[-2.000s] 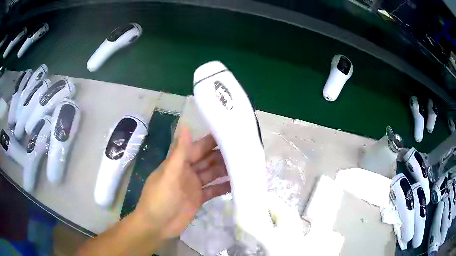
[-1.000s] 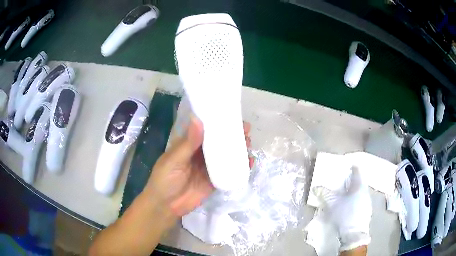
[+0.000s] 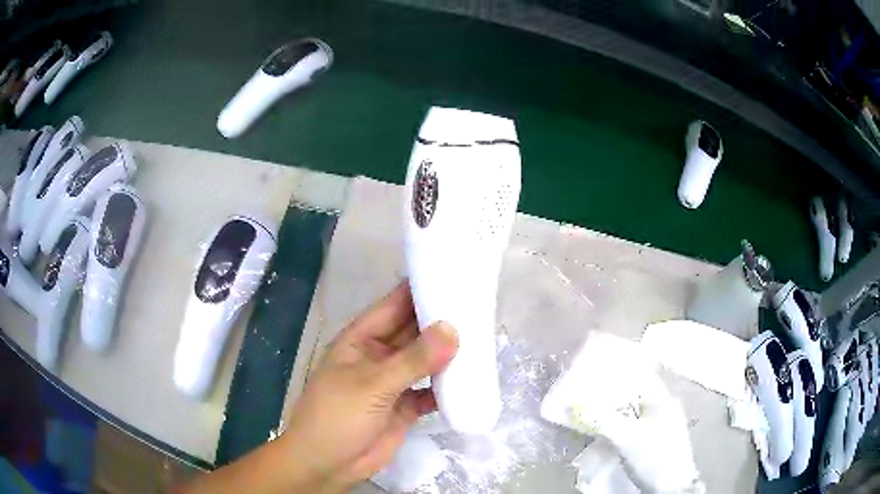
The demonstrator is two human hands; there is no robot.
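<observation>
My bare left hand (image 3: pixel 371 386) holds a white handset (image 3: pixel 463 251) upright by its lower handle, thumb across the front. Its wide head end points up, with a dark seam line. A small dark oval vent shows on its left side and a patch of small dots on its right. My gloved right hand (image 3: pixel 627 415) is low at the right, over white wiping cloths (image 3: pixel 695 349). Glove and cloth blend in the glare, so I cannot tell whether its fingers hold anything. Crinkled clear film (image 3: pixel 521 386) lies on the mat behind and below the handset.
A handset with film on it (image 3: pixel 222 299) lies left of the green strip (image 3: pixel 280 338). Several handsets lie clustered at the left edge (image 3: pixel 111 260) and right edge (image 3: pixel 772 386). Others lie on the green belt (image 3: pixel 579 145). A pump bottle (image 3: pixel 728 289) stands at the right.
The handset has turned in my left hand, from its dotted face to a side view, and sits lower and further right. My right hand came into view, then moved slightly left among the cloths.
</observation>
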